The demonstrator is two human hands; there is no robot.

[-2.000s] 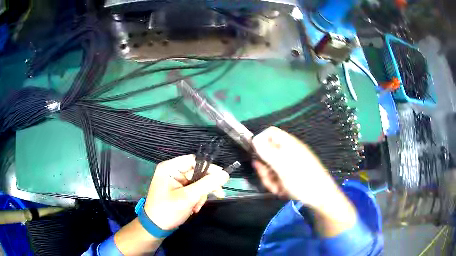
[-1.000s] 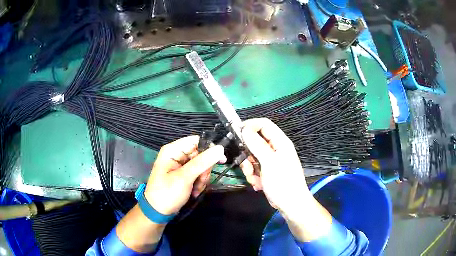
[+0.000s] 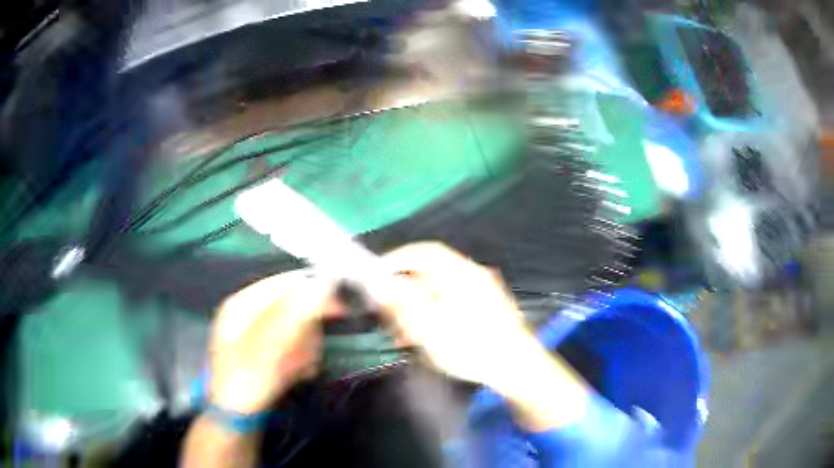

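The frame is strongly blurred. My right hand [image 3: 443, 306] is closed around the near end of a bright silvery loading bar [image 3: 297, 222], which slants up to the left over the mat. My left hand [image 3: 270, 338], with a blue wristband [image 3: 240, 420], is against the near end of the bar, at a small dark thing [image 3: 351, 294] between the hands. The blur hides its fingertips and what they hold. The black cable bundle [image 3: 494, 224] lies across the bench behind the hands, its ends fanned at the right.
A green mat [image 3: 78, 352] lies under the cables. The steel press base [image 3: 302, 96] is behind it. A blue drum [image 3: 672, 352] stands at the lower right. A light-blue basket [image 3: 754, 78] and an orange-tipped object [image 3: 677, 101] are at the upper right. A whitish bundle tie [image 3: 68, 262] is at left.
The view has shifted and become blurred. The bar stays in my right hand and now lies at a flatter slant. Both hands appear further left and remain close together.
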